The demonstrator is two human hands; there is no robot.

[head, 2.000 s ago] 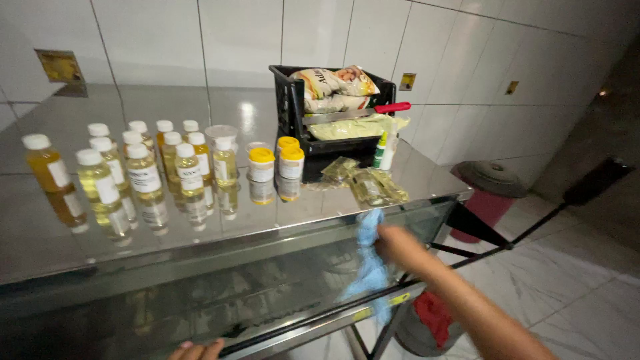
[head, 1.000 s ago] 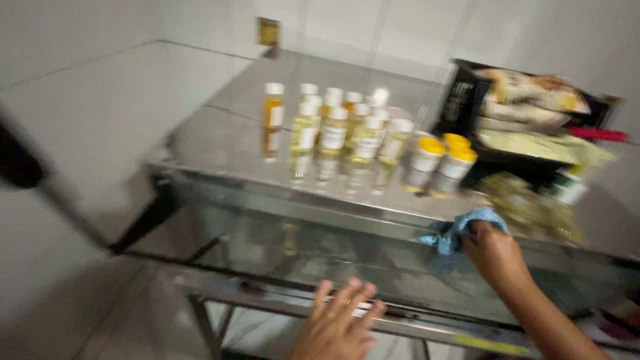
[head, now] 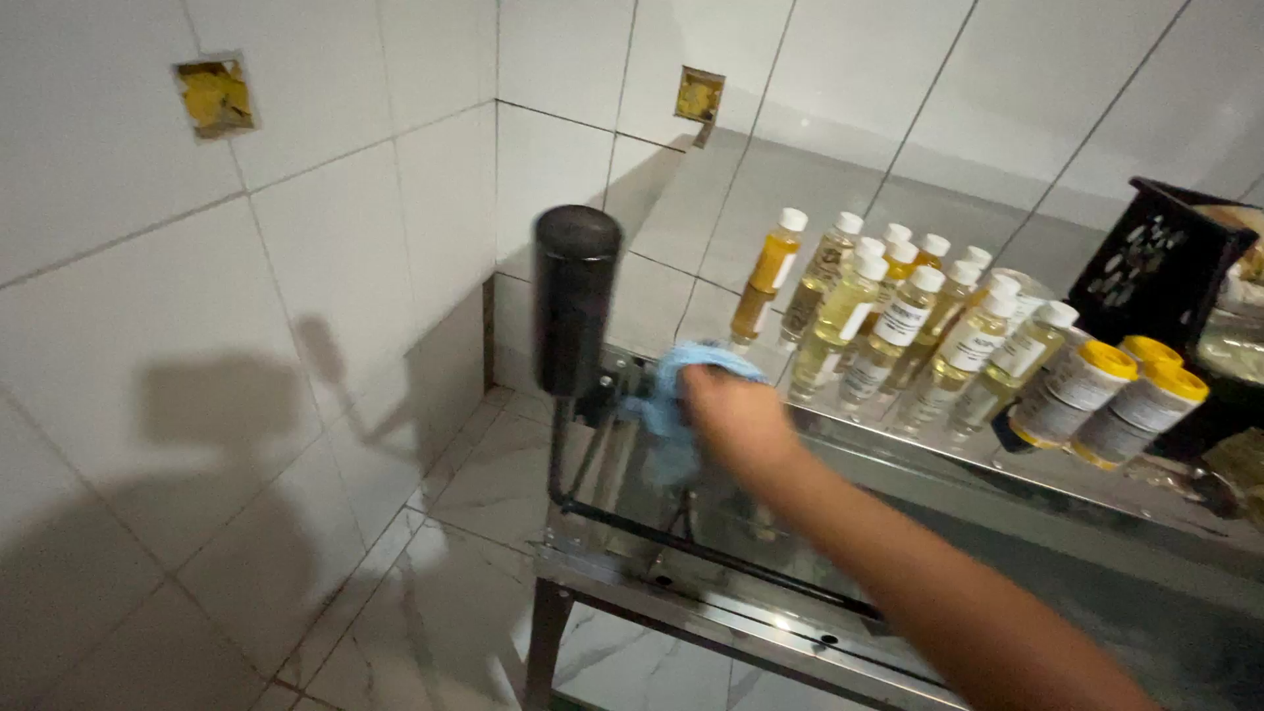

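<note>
My right hand (head: pixel 736 410) is closed on a light blue cloth (head: pixel 681 405) at the left end of the metal unit, by the front edge of its steel top (head: pixel 671 262). The cloth hangs down in front of the glass panel (head: pixel 1047 553). Just left of the hand stands a black cylindrical grip (head: pixel 576 296) on a bent black rod (head: pixel 711 550). Several capped bottles of yellow and amber liquid (head: pixel 899 321) stand on the top to the right of the hand. My left hand is out of view.
Yellow-lidded containers (head: pixel 1076 390) stand near the top's front edge at right, beside a black plastic basket (head: pixel 1155 262) with packets. A tiled wall (head: pixel 395 247) closes off the left and back. Below is a marble-look floor (head: pixel 425 612).
My right hand has moved left along the front with the blue cloth, from below the yellow-lidded containers to the left end. My left hand has left the view, which has swung left.
</note>
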